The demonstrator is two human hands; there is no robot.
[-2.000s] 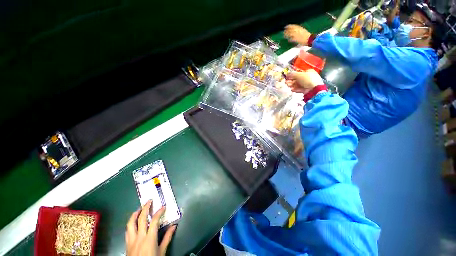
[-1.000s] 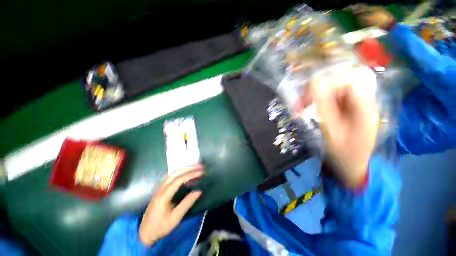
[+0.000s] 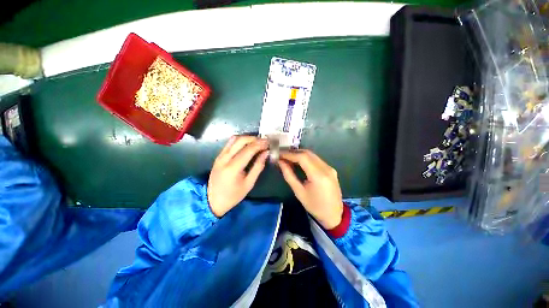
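A silvery-white phone mid-frame lies on the dark-green bench in front of me, with an orange and dark strip along its middle. My left hand and my right hand meet at its near end. The fingertips of both hands pinch a small greyish part, blurred and partly covered by the fingers, so I cannot tell exactly what it is or whether it touches the frame.
A red bin with tiny pale pieces stands at the left. A black tray at the right holds a heap of small boards. Clear plastic trays lie beyond it. A blue sleeve of another person is at the left edge.
My right hand has come from the clear trays to the phone frame's near end, beside my left hand. Both now hold a small part. The view has turned down towards the bench.
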